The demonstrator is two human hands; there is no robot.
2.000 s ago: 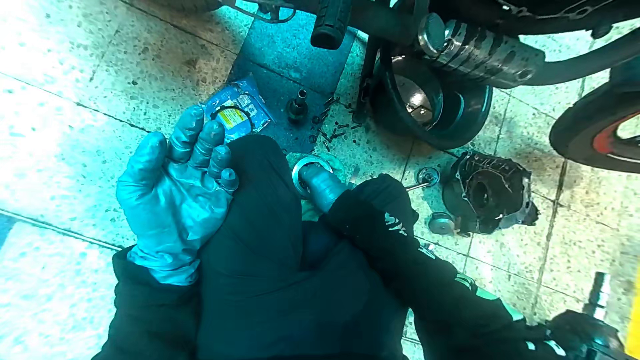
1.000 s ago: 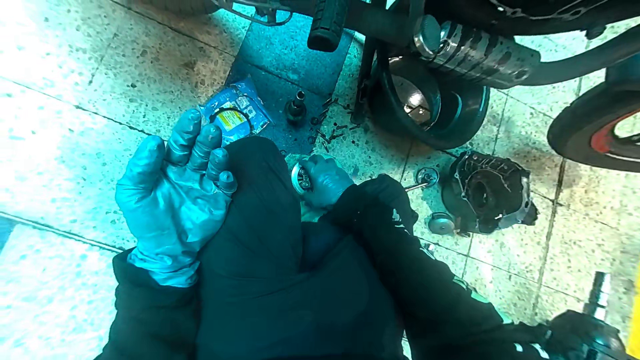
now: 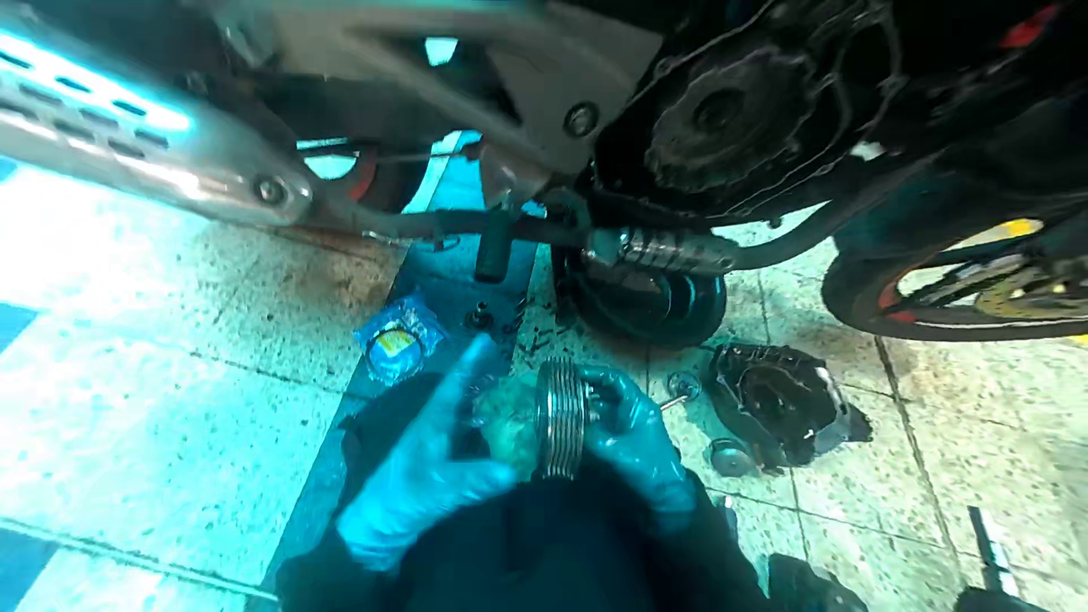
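Observation:
My right hand (image 3: 633,438), in a blue glove, grips a motorcycle clutch pack (image 3: 563,418) by its right side, with the stacked plates seen edge-on. To the left of the pack, my left hand (image 3: 433,455), gloved too, has its fingers spread and holds nothing; it is blurred. Between the hands, a translucent plastic bag (image 3: 507,416) lies behind the pack. Above them the open engine case (image 3: 722,119) of a motorcycle shows a round clutch housing area and a bare gasket edge. A removed engine cover (image 3: 786,404) rests on the floor to the right.
A drain pan (image 3: 654,297) sits under the footpeg (image 3: 680,251). A blue packet (image 3: 398,340) and a dark socket-like part (image 3: 479,317) lie on the floor at left. Near the cover are a round metal cap (image 3: 731,457) and a small tool (image 3: 682,387). The exhaust (image 3: 144,161) and wheel (image 3: 952,280) flank the work area.
The view has tilted up toward the motorcycle. The clutch pack is now in my right hand, upright between my hands; my left hand has turned from palm up toward it.

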